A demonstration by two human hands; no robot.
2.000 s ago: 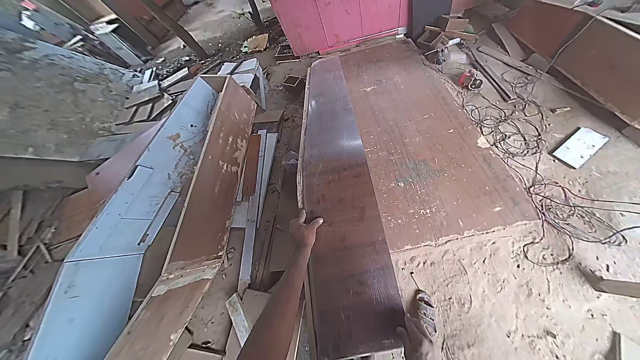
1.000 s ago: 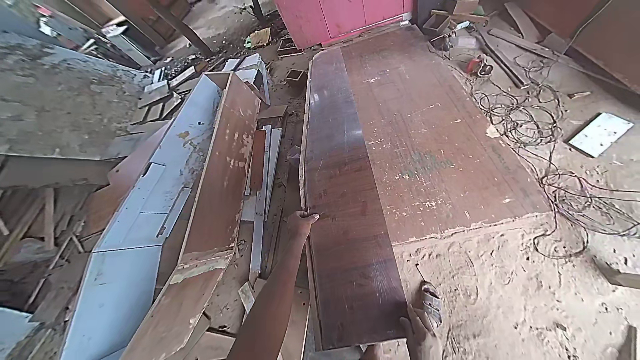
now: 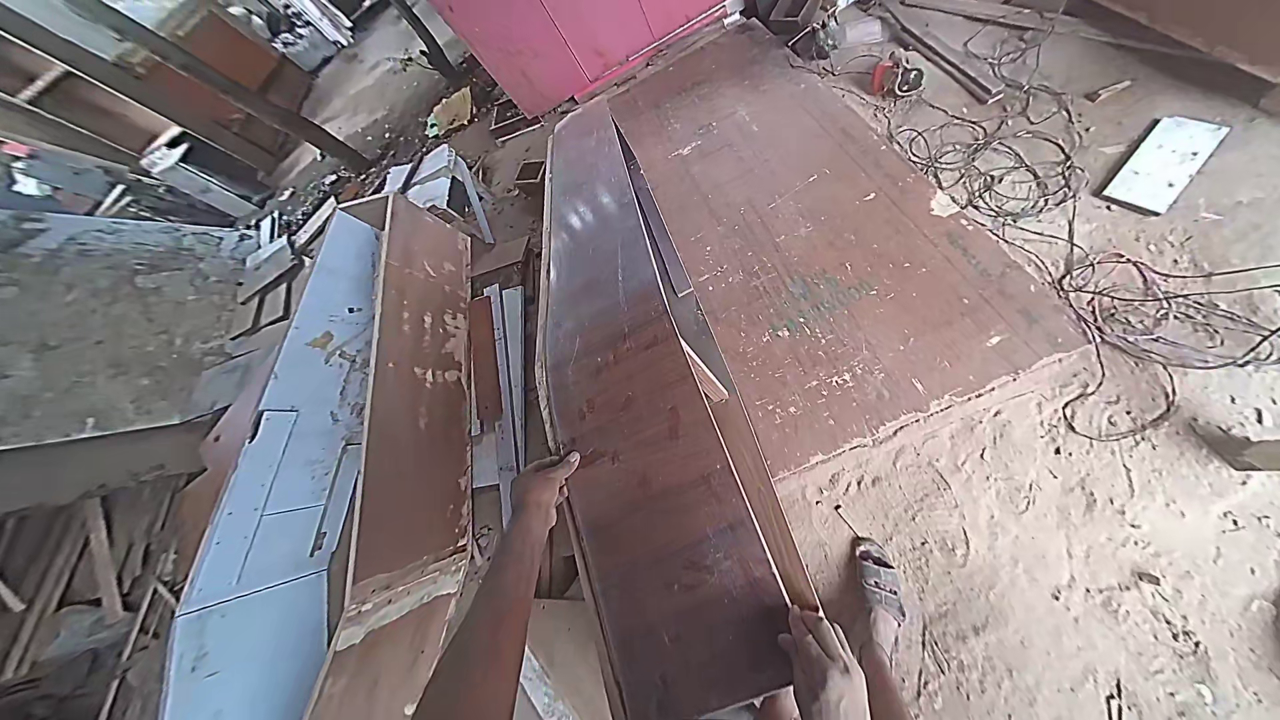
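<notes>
A long, dark brown wooden panel (image 3: 640,440) with a glossy far part stretches away in front of me. My left hand (image 3: 541,490) grips its left edge, thumb on top. At the near right corner my right hand (image 3: 822,655) holds the panel's edge, the fingers partly hidden. A narrow gap runs along the panel's right side, showing wooden parts beneath and a short wooden piece (image 3: 705,370). Beyond the gap lies a wide brown wooden board (image 3: 830,270) with scratches and faint green marks.
Left stand a long brown wooden cabinet frame (image 3: 415,380) and light blue panels (image 3: 265,550). A pink cabinet (image 3: 590,40) is at the back. Tangled cables (image 3: 1000,170) and a white board (image 3: 1165,165) lie right. A sandalled foot (image 3: 880,585) rests on sandy ground.
A gap has opened between the dark panel and the wide board, where they met before. My right hand now holds the panel's right edge at the near corner.
</notes>
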